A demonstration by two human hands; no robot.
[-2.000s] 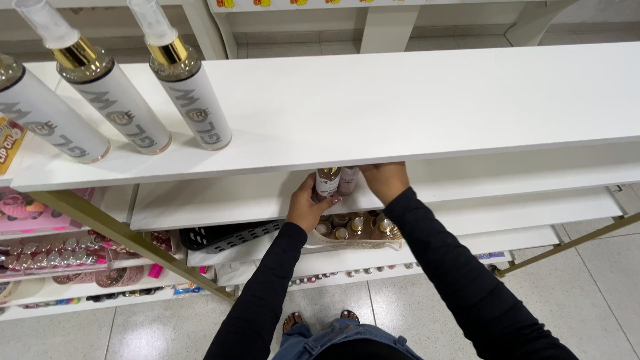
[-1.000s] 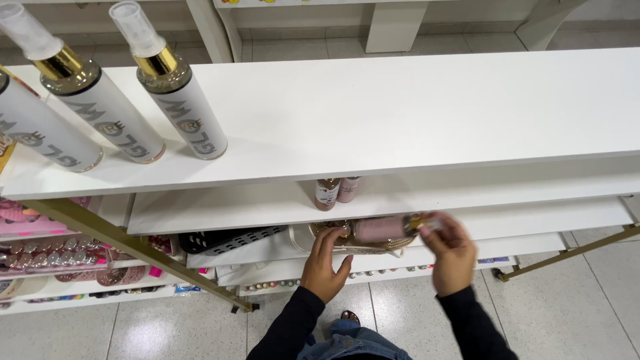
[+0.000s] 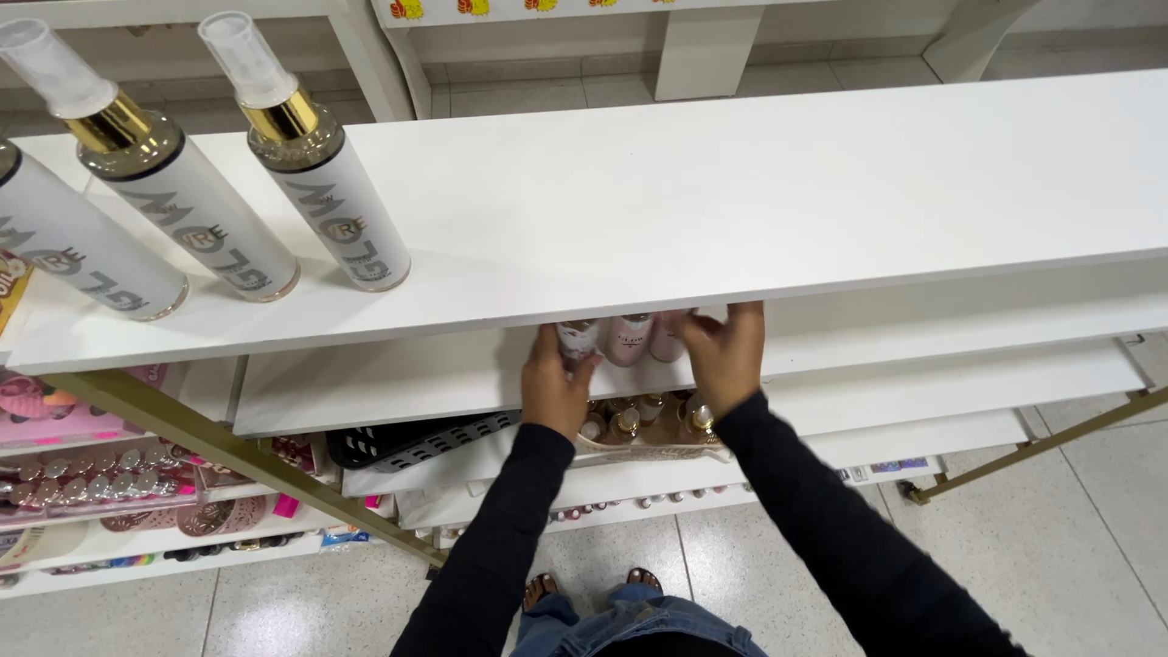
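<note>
Under the top shelf's front edge, my left hand [image 3: 558,383] closes around a bottle with a white patterned label [image 3: 578,339] on the second shelf. Beside it stands a pink bottle [image 3: 630,340]. Another pink bottle [image 3: 667,338] is at the fingers of my right hand [image 3: 730,351], whose fingertips go partly out of sight beneath the top shelf; whether they grip it I cannot tell. Below, a light basket [image 3: 652,451] holds several bottles with gold collars.
Several spray bottles [image 3: 342,210] stand at the left of the white top shelf [image 3: 730,192]. A black perforated basket [image 3: 429,443] lies lower left. A gold metal frame bar [image 3: 246,465] slants down past packaged goods.
A second ago my right hand held a pink bottle above the lower basket; it is now up at the second shelf. My left hand has risen from the basket to the patterned bottle.
</note>
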